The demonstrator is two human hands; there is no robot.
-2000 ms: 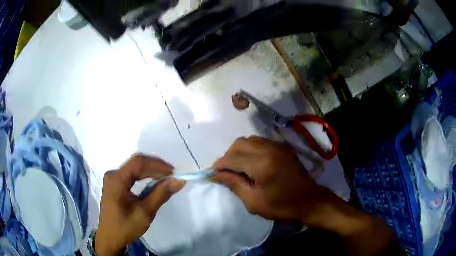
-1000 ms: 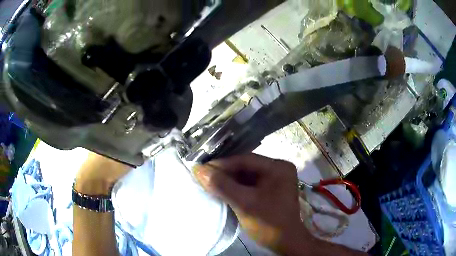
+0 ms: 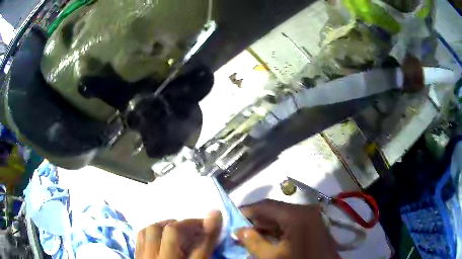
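Observation:
A light-blue and white fabric workpiece (image 3: 230, 211) runs from the needle area (image 3: 200, 161) of the sewing machine (image 3: 116, 60) down to my hands. My left hand (image 3: 180, 235) lies at the bottom edge, partly cut off, its fingers on the fabric. My right hand (image 3: 283, 230) pinches the fabric's edge just right of it, thumb and fingers closed on it. Glare washes out the white part of the piece. A flat white tape (image 3: 344, 90) lies along the dark arm.
Scissors with red handles (image 3: 359, 208) lie right of my right hand, with a small brown lump (image 3: 289, 187) by their tips and an off-white cord (image 3: 344, 236) below. A light-blue strip pile (image 3: 91, 222) is at left. A blue basket (image 3: 430, 222) stands at the right edge.
My left hand has come out from behind the machine head to the bottom centre. My right hand has moved down and right, away from the needle, drawing the fabric edge with it.

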